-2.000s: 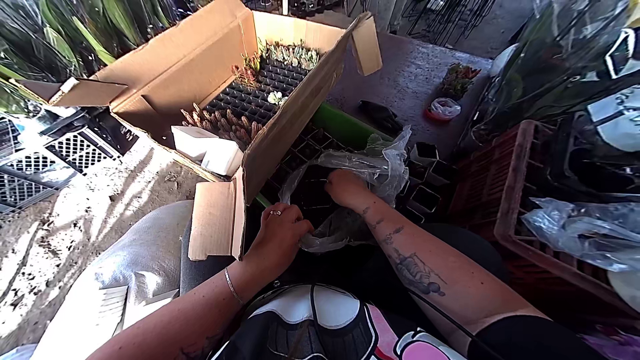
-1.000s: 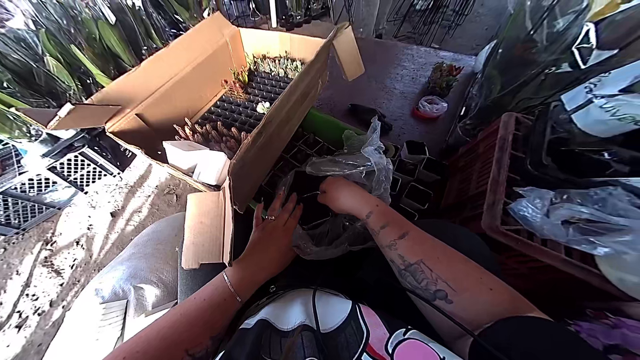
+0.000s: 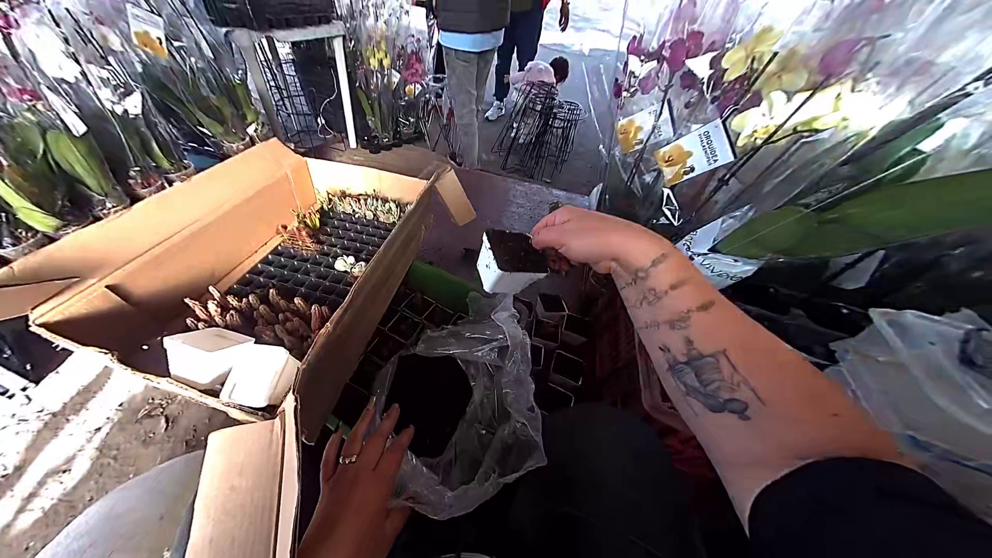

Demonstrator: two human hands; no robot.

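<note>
My right hand (image 3: 577,239) grips the rim of a small white square plastic pot (image 3: 508,263) filled with dark soil, held up beyond the bag. My left hand (image 3: 368,473), fingers spread and a ring on one finger, rests at the near left edge of a clear plastic bag (image 3: 496,434) and holds nothing. Dark soil (image 3: 430,399) shows in the bag's mouth. Left of the bag stands an open cardboard box (image 3: 364,310) with a black cell tray (image 3: 310,267) of small succulents. Two white square pots (image 3: 260,377) sit at the box's near end.
Several small square pots (image 3: 566,368) stand beyond and right of the bag. A clear plastic sheet (image 3: 922,387) lies at the right. Wrapped orchids (image 3: 775,108) crowd the right; more plants are at the left. People (image 3: 469,70) and black wire stands (image 3: 542,128) are in the background.
My right hand has come out of the bag and moved forward; a soil-filled white pot is now in its grip. My left hand stays at the bag. The view has tilted up.
</note>
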